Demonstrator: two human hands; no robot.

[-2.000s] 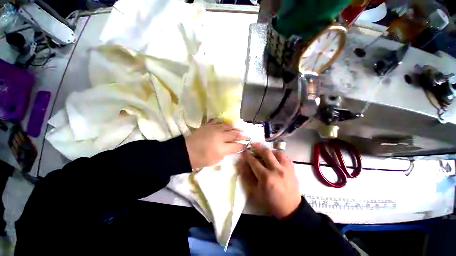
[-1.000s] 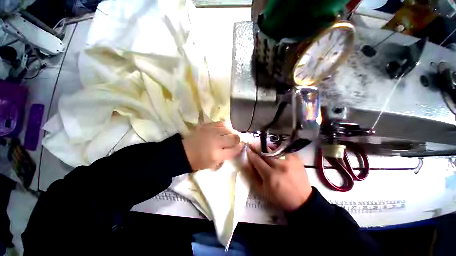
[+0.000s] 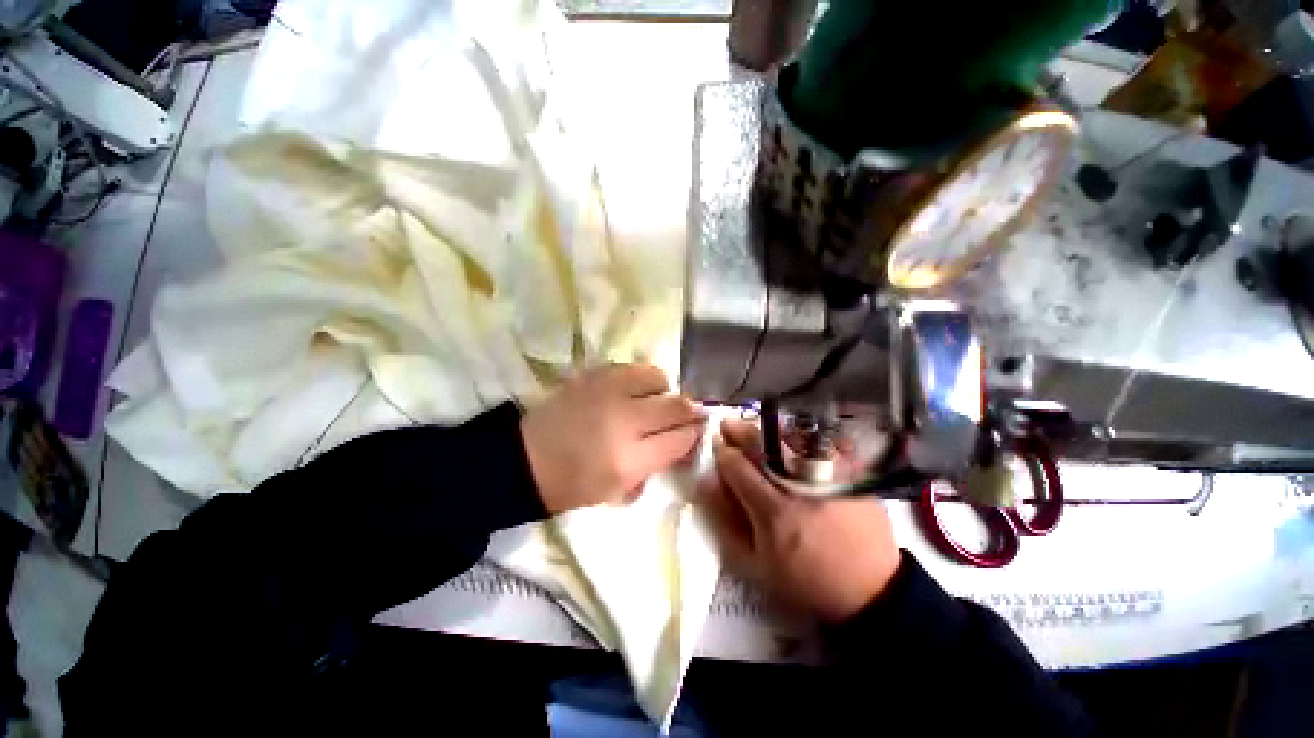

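Observation:
A large cream-white garment piece point(image 3: 432, 289) lies bunched on the table left of the machine, and its lower end hangs over the front edge. My left hand point(image 3: 613, 437) pinches the cloth just left of the needle area. My right hand point(image 3: 807, 541) has its fingertips on the same narrow edge, close to my left fingertips. The grey-white machine head point(image 3: 731, 245) stands right above the fingers. The presser foot area point(image 3: 810, 447) is partly hidden behind a curved metal guard. The seam edge between the fingertips is too small to make out clearly.
Dark red looped scissors point(image 3: 980, 534) lie under the machine arm. A round dial point(image 3: 983, 199) and a green cylinder point(image 3: 937, 72) sit on the head. A printed ruler point(image 3: 1088, 607) runs along the front edge. A purple bar point(image 3: 84, 368) and purple device point(image 3: 26, 310) are far left.
The view has shifted, so the machine head and dial look larger and nearer, covering part of the scissors. Both hands remain at the cloth beside the needle area, with slight finger movement.

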